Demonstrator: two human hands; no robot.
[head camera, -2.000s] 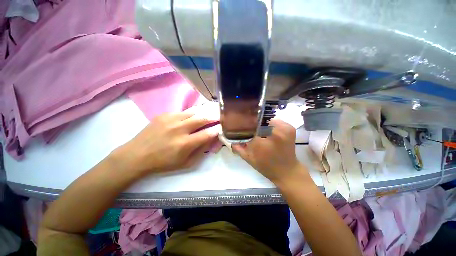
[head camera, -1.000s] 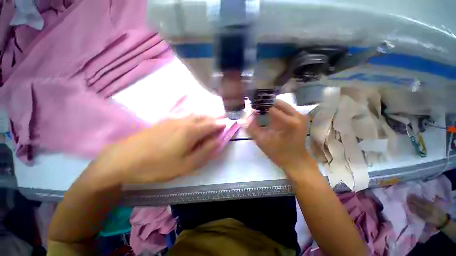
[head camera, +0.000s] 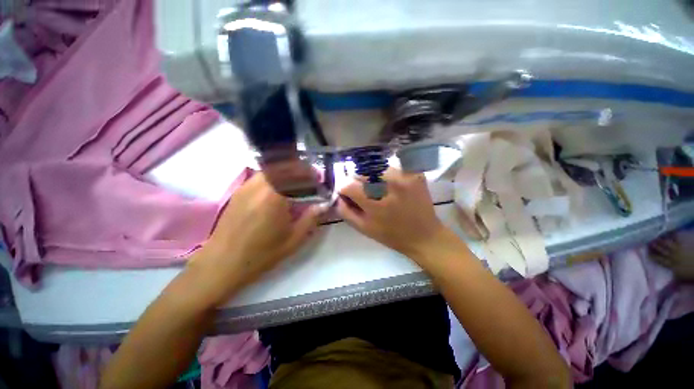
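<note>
A pink garment piece (head camera: 129, 216) lies on the white table left of the needle area, its right end under my left hand (head camera: 255, 220). My left fingers hold its edge beside the shiny metal cover (head camera: 270, 114), which hides part of the work. My right hand (head camera: 396, 209) is at the needle area, thumb and fingertips pinched close to the left fingertips. A small pale edge shows between the hands; whether my right hand grips it is unclear. The sewing machine (head camera: 487, 45) with its blue stripe stands above.
Cream strips (head camera: 517, 190) lie in a loose pile right of my right hand. Green-yellow snips (head camera: 615, 194) and an orange-handled tool (head camera: 676, 172) lie farther right. The scaled table edge (head camera: 335, 300) runs in front. Pink and pale cloth (head camera: 601, 319) hangs below right, with another person's hand (head camera: 670, 254).
The view has shifted and turned. My left hand has moved in closer to the needle area with the cloth edge. The pink cloth has moved down and its folds at left are spread differently.
</note>
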